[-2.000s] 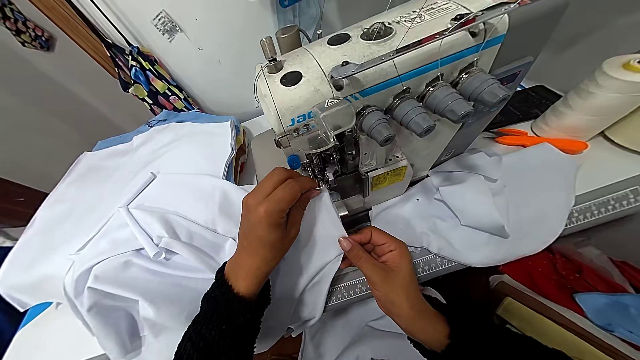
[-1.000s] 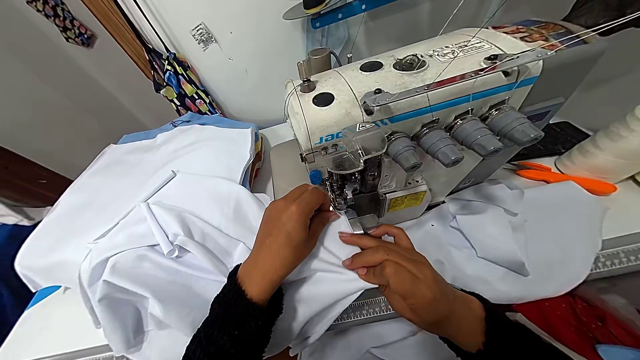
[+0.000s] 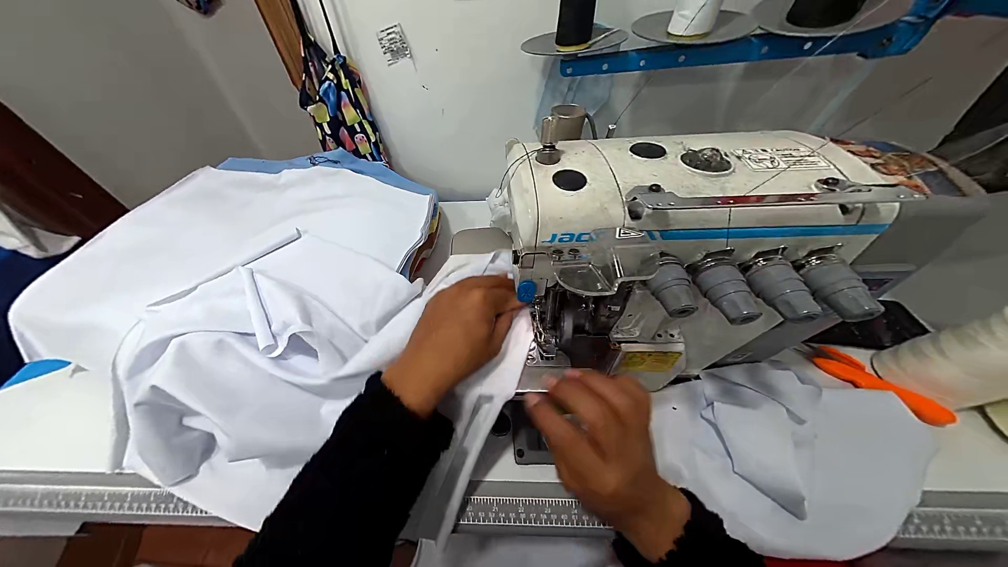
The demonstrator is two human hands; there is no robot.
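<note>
The white fabric lies bunched at the left and runs as a narrow strip up to the left side of the overlock sewing machine. My left hand rests on that strip beside the machine's needle area, fingers closed on the cloth near the blue knob. My right hand, slightly blurred, hovers before the presser foot with its fingers bent; no cloth shows in it. A white fabric piece lies to its right, with a smaller folded piece over it.
A stack of white and light-blue fabric lies behind at the left. Orange-handled scissors and a large cone of white thread are at the right. A measuring tape runs along the table edge. Thread spools stand above.
My left hand has moved back along the machine's left side with the cloth. My right hand, earlier at the cloth's edge, has come off it. The view has shifted, with more of the wall showing.
</note>
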